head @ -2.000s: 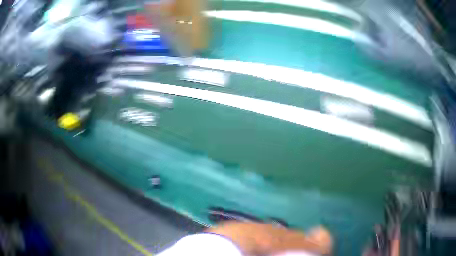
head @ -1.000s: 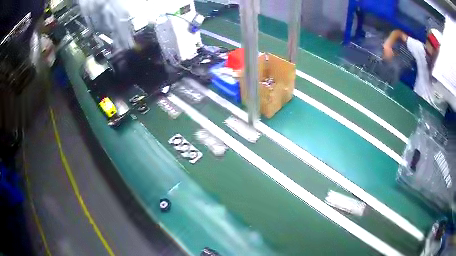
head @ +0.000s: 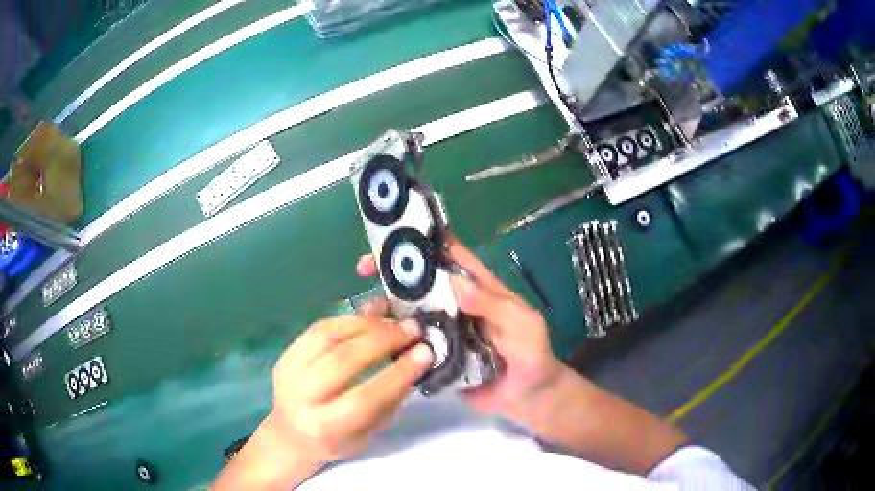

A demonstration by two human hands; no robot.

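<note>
A silver three-position unit [head: 398, 230] is held up in front of me, tilted, with round black-rimmed inserts in a row. The upper two inserts show fully, with pale bluish centres. My right hand [head: 508, 336] grips the unit from its right side and lower end. My left hand [head: 350, 374] has its fingertips on the lowest black insert [head: 438, 345], partly covering it. Whether the left fingers hold or only press this insert is hard to tell. The underside of the unit is hidden.
A bundle of narrow metallic strips [head: 603, 278] and a thin dark rod [head: 531, 280] lie right. A machine [head: 691, 158] holds another three-insert unit. A pale plate [head: 238, 177] lies between the rails. More units lie left, a loose black insert [head: 145, 472] lower left, a cardboard box [head: 48, 173] far left.
The view has swung right, bringing the machine and strips into sight. Both hands are now in view with the unit; one second ago neither showed clearly.
</note>
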